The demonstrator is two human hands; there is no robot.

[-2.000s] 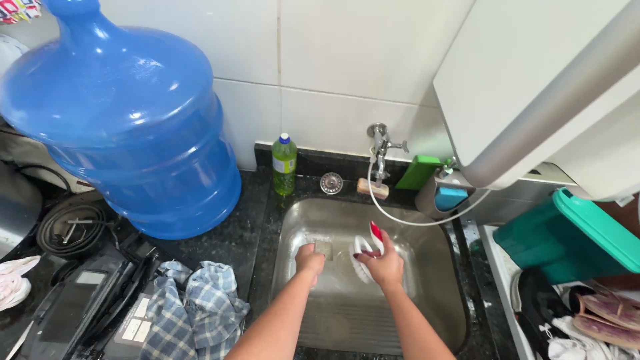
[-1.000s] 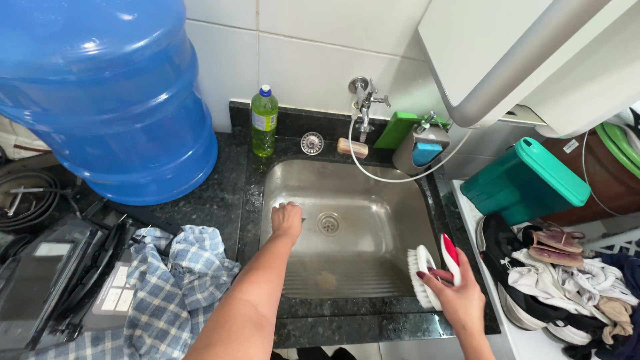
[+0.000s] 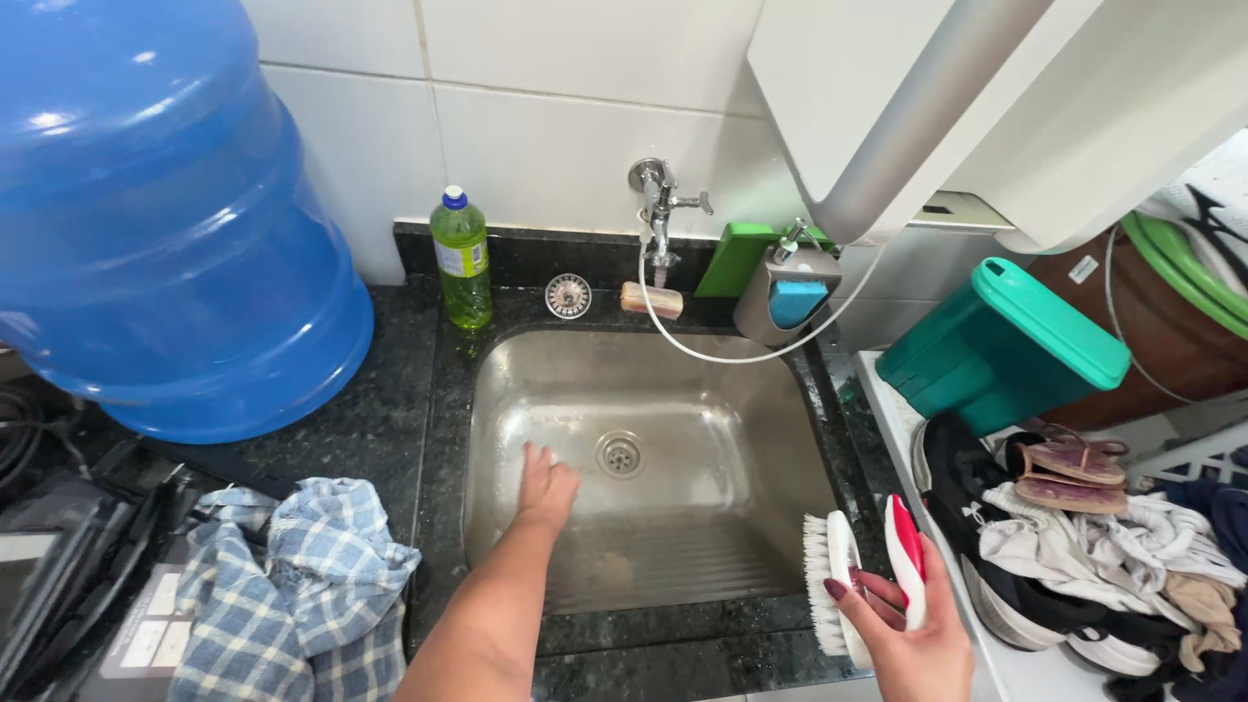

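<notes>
My right hand (image 3: 912,624) grips a red and white scrub brush (image 3: 907,556) by its handle, white bristles facing left, over the sink's front right edge. Inside the stainless steel sink (image 3: 702,526), my left hand (image 3: 548,486) reaches down on the left side with fingers apart and nothing seen in it; whether it touches the metal I cannot tell. The drain strainer (image 3: 620,454) lies right of that hand. Behind the basin are a metal faucet (image 3: 661,210) with a thin white hose, a bar of soap (image 3: 651,300) and a loose sink strainer (image 3: 568,295).
A large blue water jug (image 3: 195,244) and a plaid cloth (image 3: 302,585) occupy the left counter. A green liquid bottle (image 3: 463,263) and a soap dispenser with blue sponge (image 3: 788,292) stand behind the sink. At right are a teal container (image 3: 994,341), shoes (image 3: 1024,585) and cloths.
The brush, over the basin two seconds ago, has moved right with my right hand to the sink's front right edge. My left hand remains over the basin's left side.
</notes>
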